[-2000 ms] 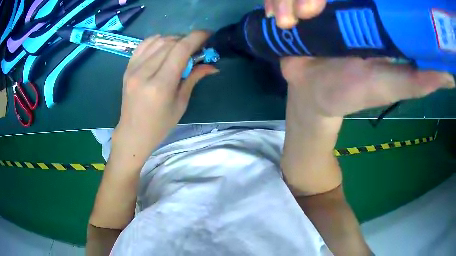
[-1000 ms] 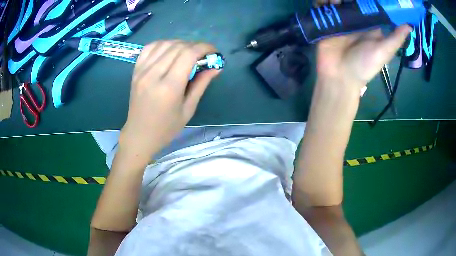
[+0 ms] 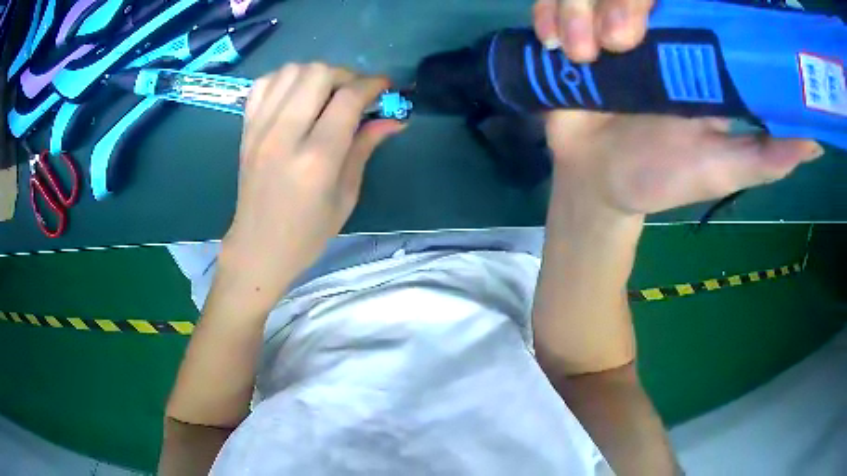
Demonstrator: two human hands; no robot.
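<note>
My left hand [image 3: 302, 153] is closed around a light blue and black device body [image 3: 200, 89]. Its open side shows metal parts at the left. A small light blue end piece [image 3: 397, 105] shows at its right end, by my thumb and fingertips. My right hand [image 3: 622, 153] holds a blue-and-black electric screwdriver [image 3: 604, 70] level, with its black nose pointing left at the end piece. The nose is very close to the end piece; whether the bit touches it cannot be told.
Several light blue, lilac and black housings [image 3: 121, 139] lie at the upper left. Red-handled scissors [image 3: 51, 195] lie below them. A dark fixture [image 3: 511, 139] sits under the screwdriver, partly hidden. The bench's front edge runs across below the hands.
Since one second ago, my right hand has brought the screwdriver left and closer to the camera, up to the device end. My left hand has stayed nearly in place.
</note>
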